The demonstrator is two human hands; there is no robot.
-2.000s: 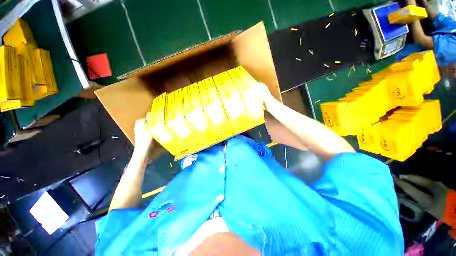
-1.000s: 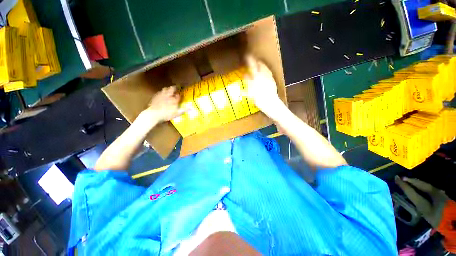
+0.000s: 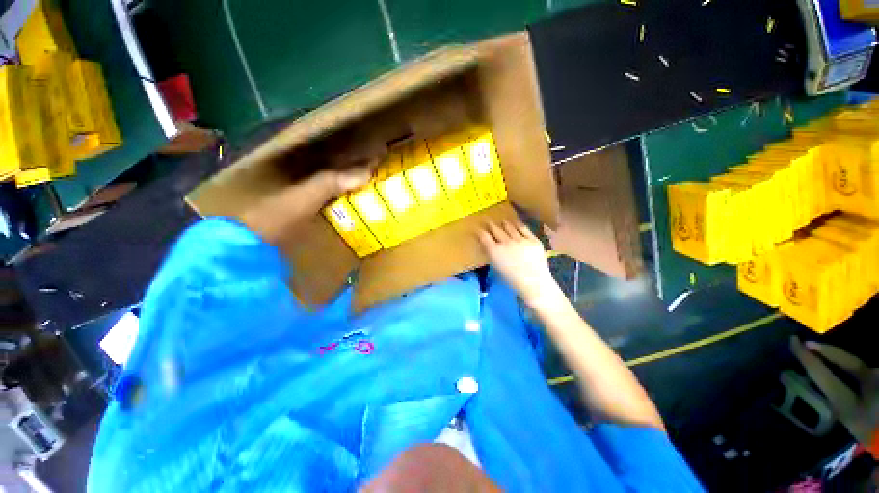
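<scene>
A row of several yellow product boxes [image 3: 429,188] with white labels stands inside the open brown shipping carton [image 3: 535,125], against its near side. My left hand [image 3: 332,191], blurred, is in the carton at the left end of the row; its fingertips are unclear, so its grip cannot be told. My right hand [image 3: 516,252] lies on the carton's near flap with fingers apart, holding nothing.
Yellow boxes stand in rows on the green side table [image 3: 718,183] at right and in a stack [image 3: 58,111] at far left. A scale [image 3: 840,58] sits upper right. Scraps lie on the black strip [image 3: 665,67]. Brown cardboard [image 3: 599,217] is below the bench. Another person's hand [image 3: 834,380] shows lower right.
The row of boxes has gone from between my hands above the carton down into it. My right hand has left the row for the near flap. My left arm has swung forward over the carton's left side.
</scene>
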